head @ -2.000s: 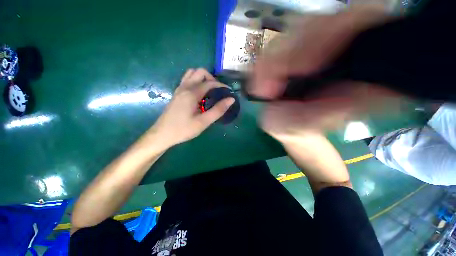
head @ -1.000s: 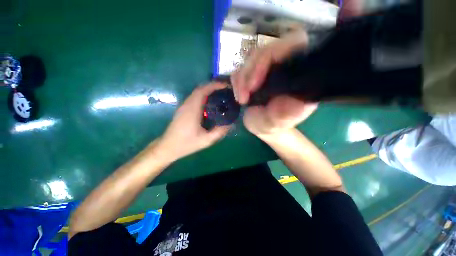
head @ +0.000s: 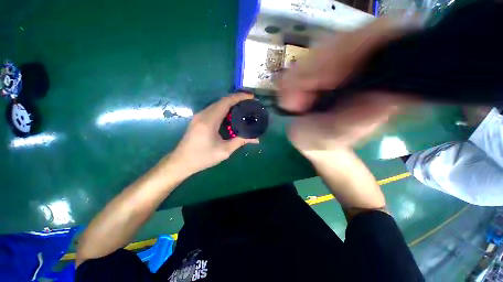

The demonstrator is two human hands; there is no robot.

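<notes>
My left hand point(head: 205, 137) holds a round black unit point(head: 249, 119) on the green bench, thumb and fingers around its sides. Its dark face with small holes points up, and its left side glows red. My right hand point(head: 325, 113) is blurred, just right of the unit, closed around a long black power screwdriver point(head: 408, 71), also blurred, that runs to the upper right. The driver's tip is apart from the unit; the bit is too blurred to make out.
A white screw feeder point(head: 317, 16) with a blue side stands beyond the hands. An open subassembly point(head: 10, 80) and a white-faced part point(head: 21, 118) lie at far left. A person's light sleeve point(head: 455, 168) is at right. A blue stool point(head: 159, 253) stands below the bench edge.
My right hand and the screwdriver have moved right, away from the unit. The unit's face is now uncovered, and my left hand still holds it.
</notes>
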